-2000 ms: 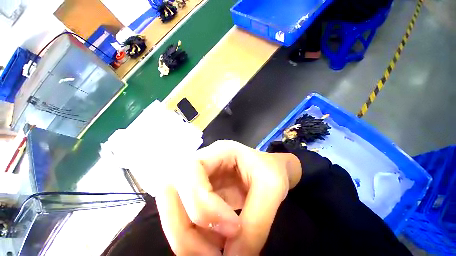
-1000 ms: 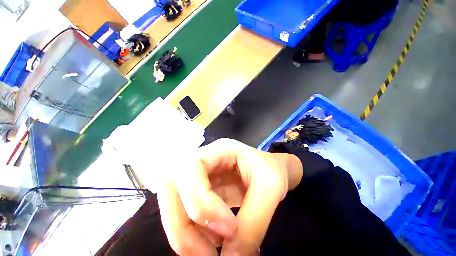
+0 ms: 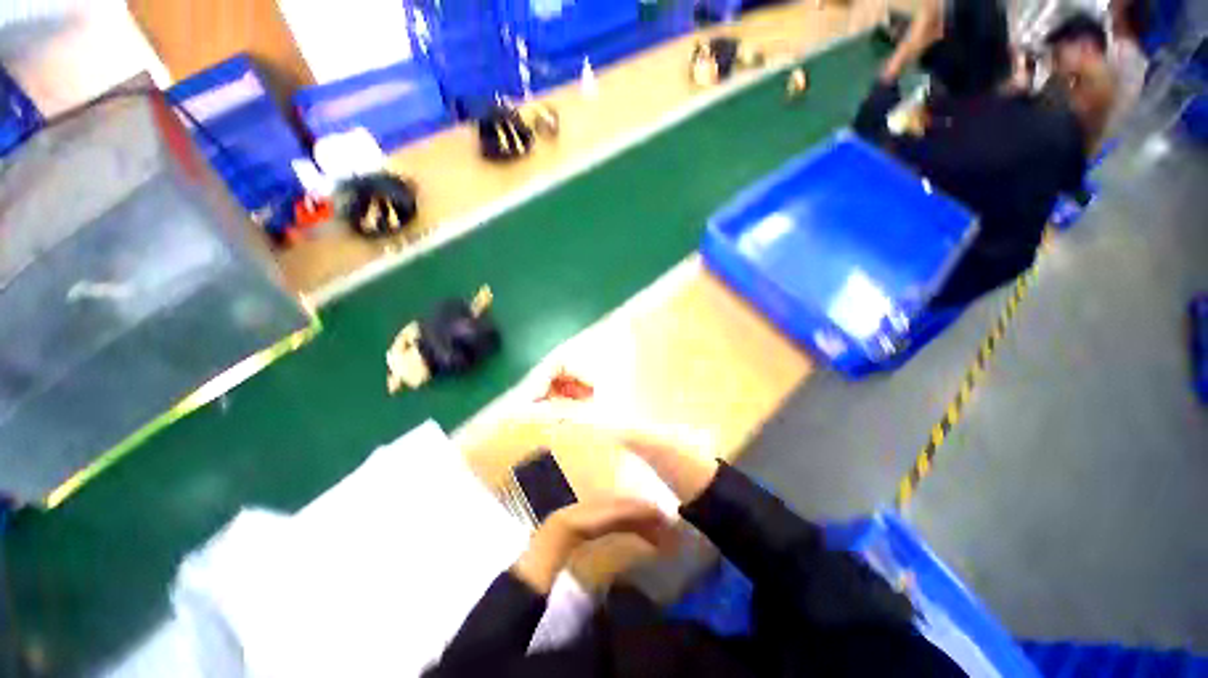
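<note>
My left hand (image 3: 592,532) and my right hand (image 3: 676,473) are low in the middle, over the near end of the wooden bench (image 3: 722,358). Both are blurred, and whether they hold anything cannot be told. A small red item (image 3: 570,387) lies on the bench beyond them. A black phone (image 3: 545,486) lies just beyond my left hand. A pile of white sheets (image 3: 378,563) is to the left. A black-and-beige figure (image 3: 457,340) lies on the green belt (image 3: 570,305).
An empty blue crate (image 3: 841,252) sits on the bench end ahead, beside a person in black (image 3: 1000,166). Another blue crate (image 3: 947,589) is at lower right. A grey machine box (image 3: 133,291) stands left. More figures (image 3: 378,205) lie on the far bench.
The view has swung up and forward along the belt. My hands have moved from close before the camera to the bench. The red item and the coworker's upper body have come into view.
</note>
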